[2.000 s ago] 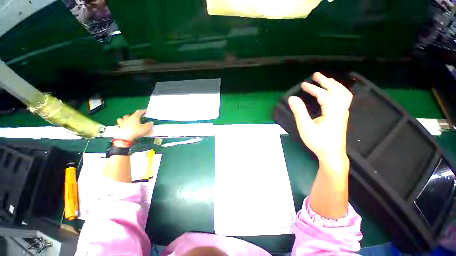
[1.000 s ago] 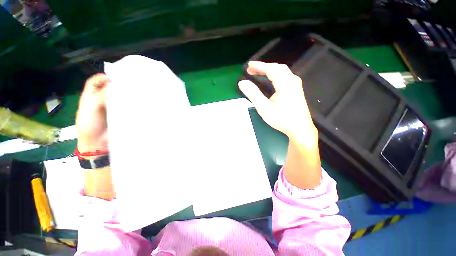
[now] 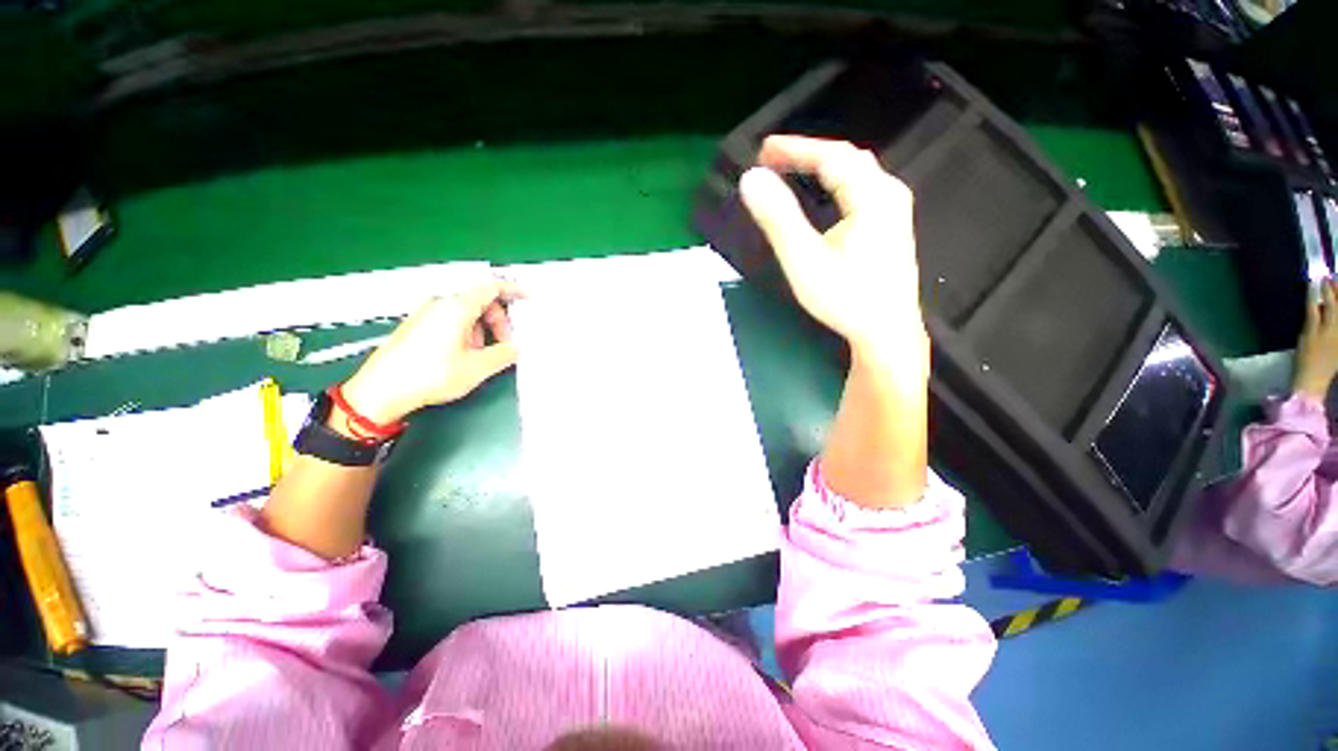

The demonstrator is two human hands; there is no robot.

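A plain white paper sheet (image 3: 646,426) lies on the green bench in front of me. My left hand (image 3: 440,345) is at its upper left edge, fingers bent; whether they pinch the paper is unclear. My right hand (image 3: 851,250) is raised over the left end of a black foam tray (image 3: 961,345), its thumb and fingers curved apart with nothing between them. The tray lies at a slant to the right of the sheet. Its nearest pocket holds a glossy black phone (image 3: 1156,418); the two middle pockets are empty.
A printed record sheet (image 3: 125,514) lies at left with a yellow-edged label pad (image 3: 275,429). An orange-handled tool (image 3: 47,565) is at far left. A white strip (image 3: 279,311) crosses the bench. Another person's hand (image 3: 1316,345) and pink sleeve are at the right edge, near dark trays (image 3: 1247,132).
The sheet from the far side was lifted by my left hand across the middle; now only one sheet shows there, lying flat. My right hand stays by the tray. The view has shifted.
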